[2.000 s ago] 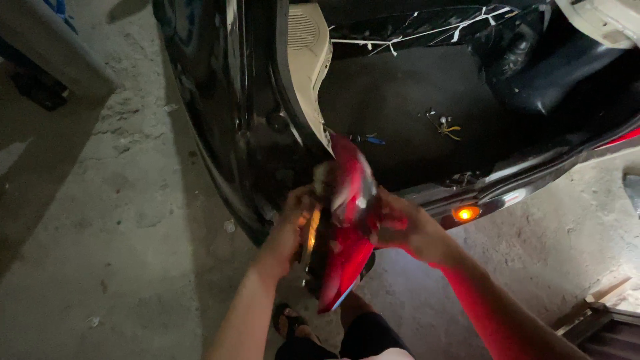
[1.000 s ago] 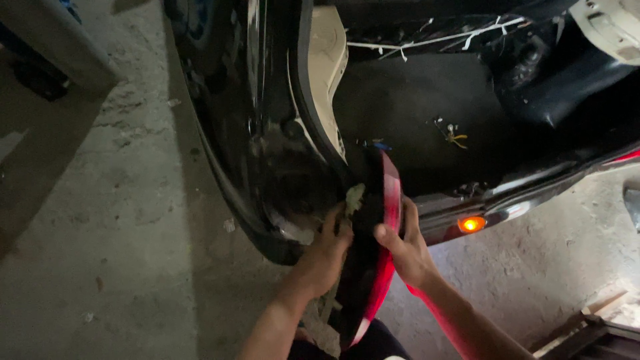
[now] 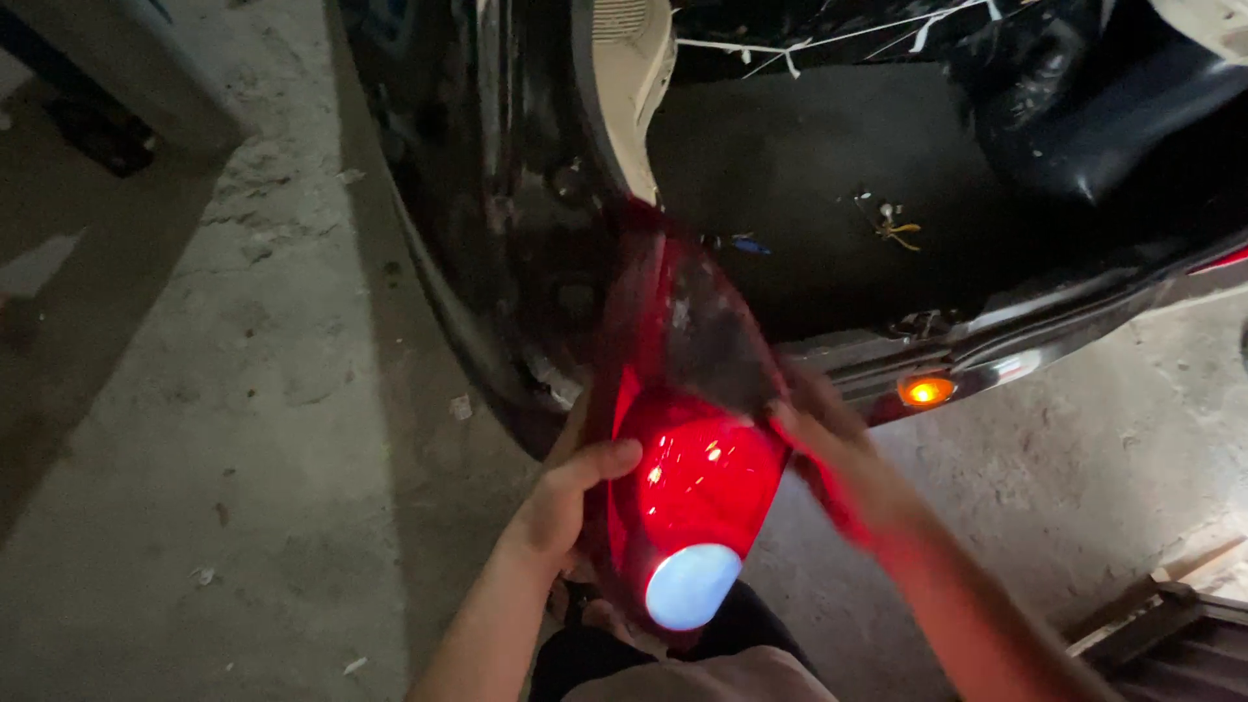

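Note:
A red car tail light assembly (image 3: 697, 468), lit red with a bright white round section at its lower end, is held between both hands in front of the car's rear corner. My left hand (image 3: 575, 492) grips its left edge, thumb on the lens. On its right edge, my right hand (image 3: 829, 444) holds on, blurred by motion. The upper part of the lens is dark and blurred. Behind it lies the car's black rear body panel (image 3: 546, 244). The back of the assembly and most of my fingertips are hidden.
The open trunk (image 3: 780, 146) holds pliers with yellow handles (image 3: 897, 231), small loose parts and a blue object (image 3: 749, 245). A white cord (image 3: 829, 41) runs across its far side. An amber light (image 3: 925, 391) glows on the bumper. At lower right stands a dark slatted object (image 3: 1170, 639).
The tail light was edge-on to the view a second ago; now its lit lens faces up toward me. Both hands have shifted their hold along its edges.

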